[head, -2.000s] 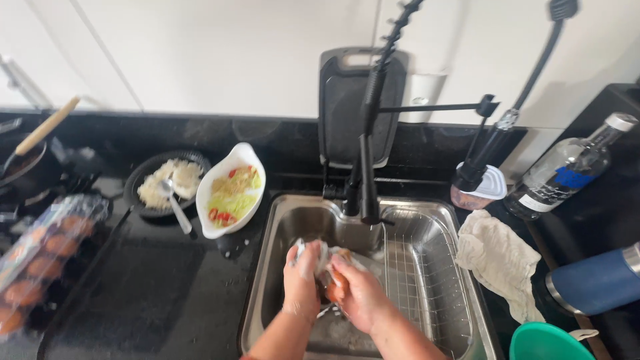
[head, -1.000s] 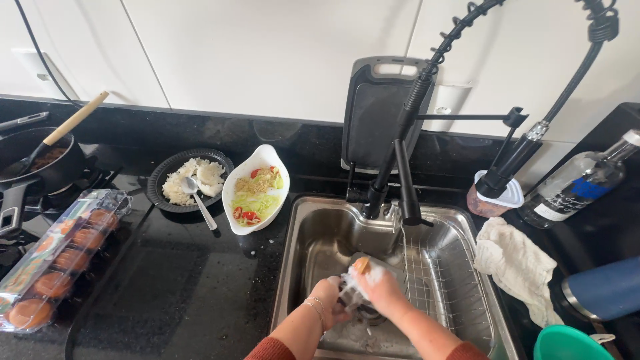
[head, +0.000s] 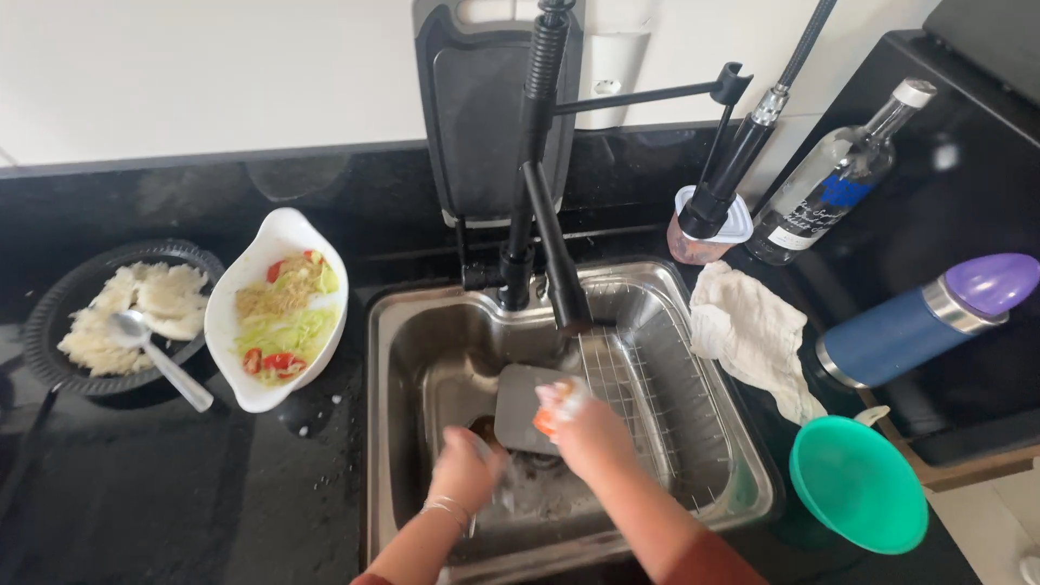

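Note:
Over the stainless steel sink (head: 398, 382), my right hand (head: 593, 439) grips a foamy orange and white sponge (head: 559, 406). Lower and to its left is my left hand (head: 467, 471), blurred, with bracelets on the wrist; a shiny thing shows beside its fingers, too blurred to name or to tell whether it is held. A grey rounded flat piece (head: 524, 406) lies in the sink between and behind the hands. The black faucet (head: 561, 268) hangs over the basin. A wire rack (head: 642, 406) stands in the sink's right side.
Left of the sink are a white dish of salad (head: 223, 305) and a black plate of rice (head: 49, 325) with a spoon (head: 175, 374). On the right are a white cloth (head: 751, 333), a lidded tub (head: 686, 244), a glass bottle (head: 837, 179), a blue flask (head: 886, 337) and a green bowl (head: 857, 487).
My hands, close together a second ago, are now apart, the right one higher with the sponge. The grey piece now shows plainly in the sink. The view has moved right and closer.

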